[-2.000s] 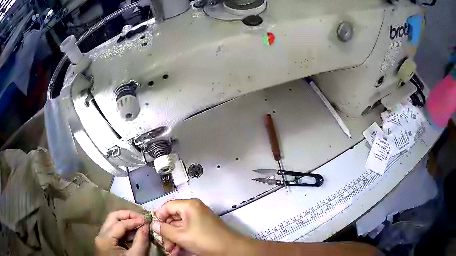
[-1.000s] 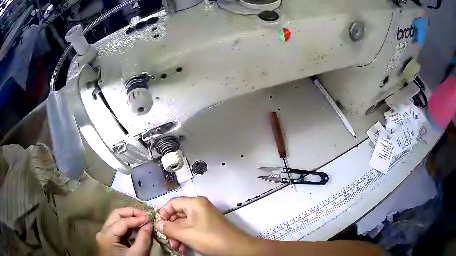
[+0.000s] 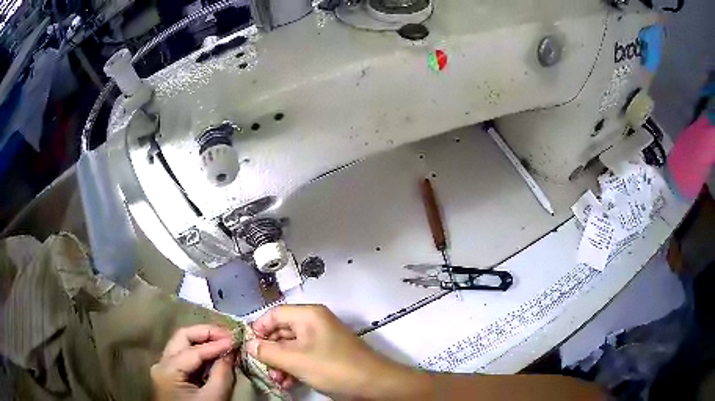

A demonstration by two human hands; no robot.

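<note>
The khaki-olive garment (image 3: 117, 337) is heaped at the lower left, with paler striped cloth at its far left. My left hand (image 3: 192, 364) pinches the garment's edge between thumb and fingers. My right hand (image 3: 306, 348) pinches the same edge from the right, its fingertips almost touching those of my left hand. The edge shows a small greenish-beige bit between the fingertips; its details are too small to tell. The hands are below the needle plate (image 3: 235, 286), in front of the head of the off-white sewing machine (image 3: 376, 102).
Black-handled thread snips (image 3: 478, 278) lie on the bed, crossed by the shaft of a brown-handled tool (image 3: 433, 213). A slim white pen (image 3: 519, 170) lies near the pillar. White printed labels (image 3: 619, 211) are piled at right. Ruler marks run along the front edge. A pink object (image 3: 691, 160) is at far right.
The hands stay close together at the edge. The garment cloth now reaches further up beside the needle plate and covers its lower part. The view has shifted slightly.
</note>
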